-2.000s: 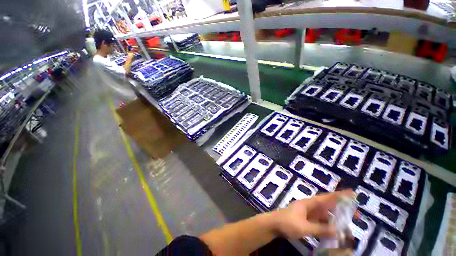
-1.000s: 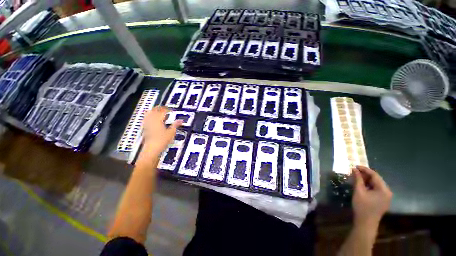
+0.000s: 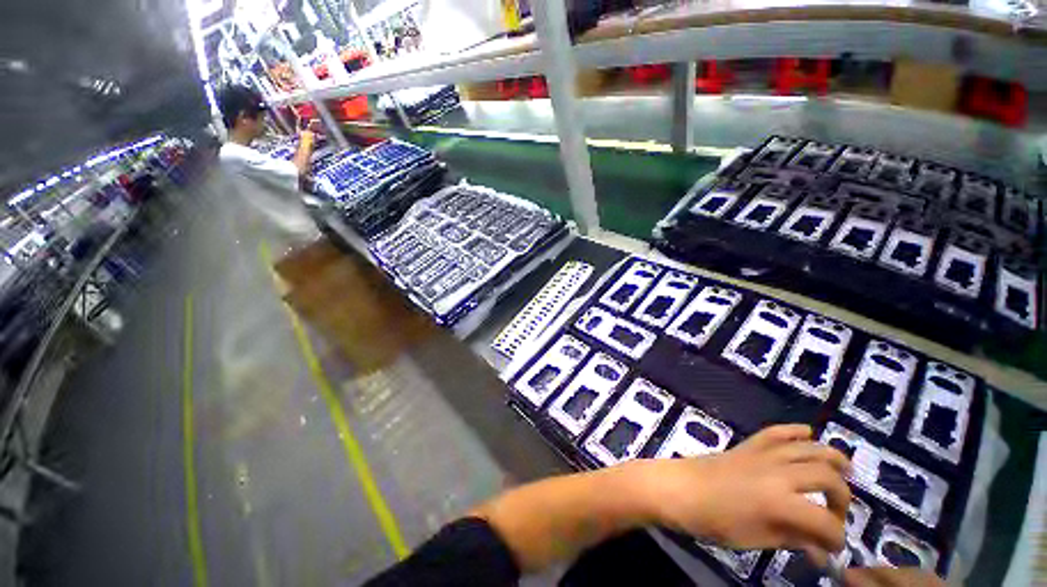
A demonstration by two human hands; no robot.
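Observation:
A black blister tray (image 3: 718, 384) holds upright silver-white phone frames (image 3: 631, 421) in two rows, with sideways frames (image 3: 617, 331) between them. The middle sideways pocket shows bare black. My left hand (image 3: 764, 487) is over the near right part of the tray, fingers bent down. Silver-white parts show below its fingertips, but whether it grips one is hidden. My right hand (image 3: 896, 577) is mostly cut off by the bottom edge; only some fingers show, close to the left fingertips.
A narrow sticker sheet (image 3: 543, 310) lies left of the tray. A black tray stack (image 3: 850, 247) stands behind, and film-covered trays (image 3: 465, 247) lie farther left. A grey post (image 3: 565, 126) holds the shelf. A person (image 3: 258, 149) stands at the far left, near a brown carton (image 3: 344, 304).
The view swung right, then back left. The left sideways pocket, earlier under my left hand, now shows a frame; the middle one has lost its frame. Both hands are now together at the near right.

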